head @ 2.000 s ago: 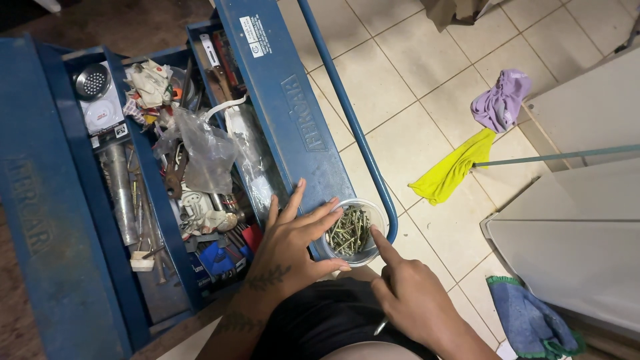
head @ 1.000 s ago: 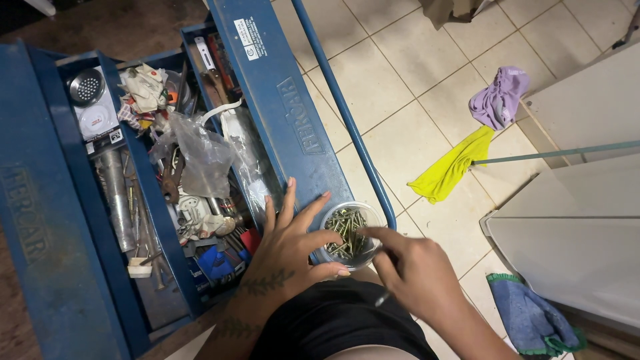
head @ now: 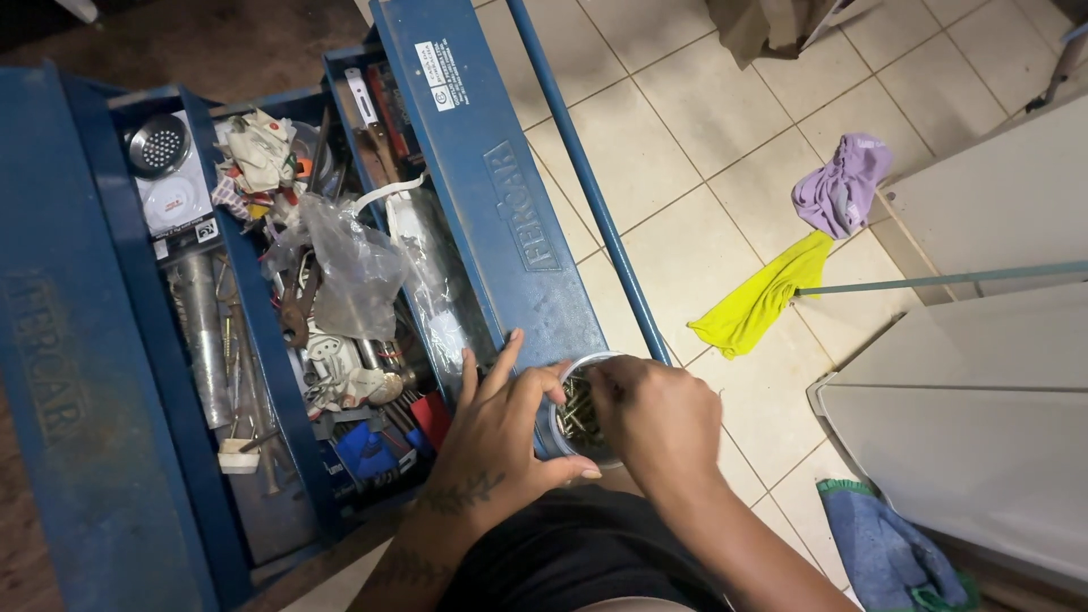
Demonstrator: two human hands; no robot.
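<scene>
A round clear plastic tub (head: 557,431) of brass-coloured screws (head: 578,412) sits at the near end of the blue metal toolbox's right lid. My left hand (head: 510,425) lies around the tub's left side, thumb along the near rim and fingers spread toward the lid. Over the tub's right part is my right hand (head: 659,416), its fingers bent down into the screws; the fingertips are hidden, so whether they pinch a screw cannot be seen. The open toolbox (head: 463,170) holds a crumpled plastic bag (head: 348,272), pliers (head: 297,302) and a metal strainer piece (head: 160,144).
On the tiled floor to the right lie a yellow cloth (head: 756,297) against a thin green pole (head: 943,279), a purple cloth (head: 843,183) and a blue cloth with green edging (head: 892,544). A white appliance or cabinet (head: 960,425) stands at the right. The toolbox's blue tubular handle (head: 586,178) runs beside the lid.
My right hand has moved from the tub's right edge to over it, with its fingers now down among the screws. My left hand stays at the tub's left side.
</scene>
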